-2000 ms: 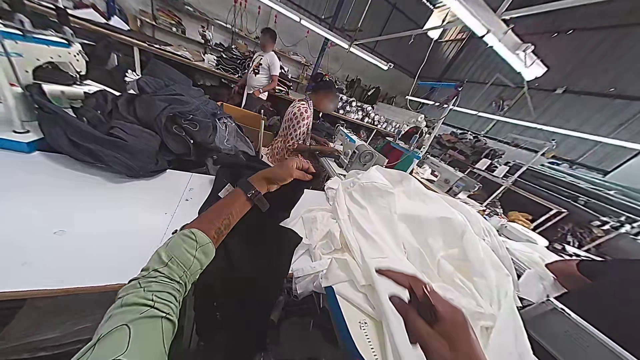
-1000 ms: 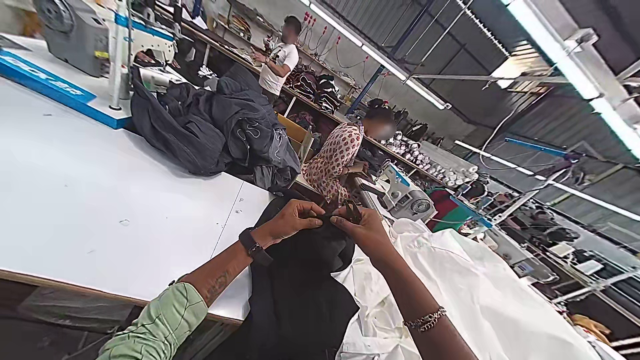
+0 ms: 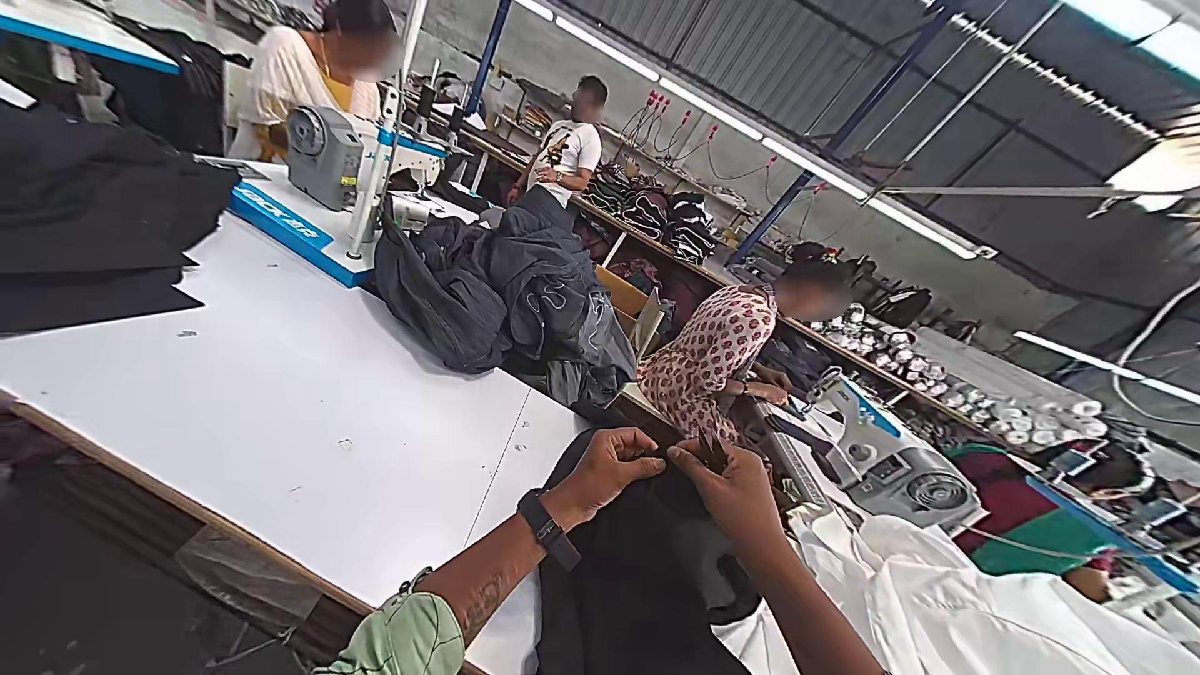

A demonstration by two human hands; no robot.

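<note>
A black cloth (image 3: 623, 572) hangs over the right end of the white table, its upper edge pinched between the fingertips of both hands. My left hand (image 3: 609, 469), with a dark watch on the wrist, holds that edge from the left. Close beside it, my right hand (image 3: 731, 478) grips the same edge between thumb and fingers, and something small and dark shows at its fingers, too unclear to name. White fabric (image 3: 975, 600) lies in loose folds to the right of my right forearm.
The white tabletop (image 3: 328, 412) bears a heap of dark garments (image 3: 506, 291), dark cloth panels (image 3: 94, 206) and a sewing machine (image 3: 323, 159). Another sewing machine (image 3: 900, 469) stands at right. A person in a patterned top (image 3: 717, 356) works nearby; two more people are farther back.
Two seconds ago my right hand lay on the white fabric; it has since moved to the black cloth beside my left hand. The view has swung left.
</note>
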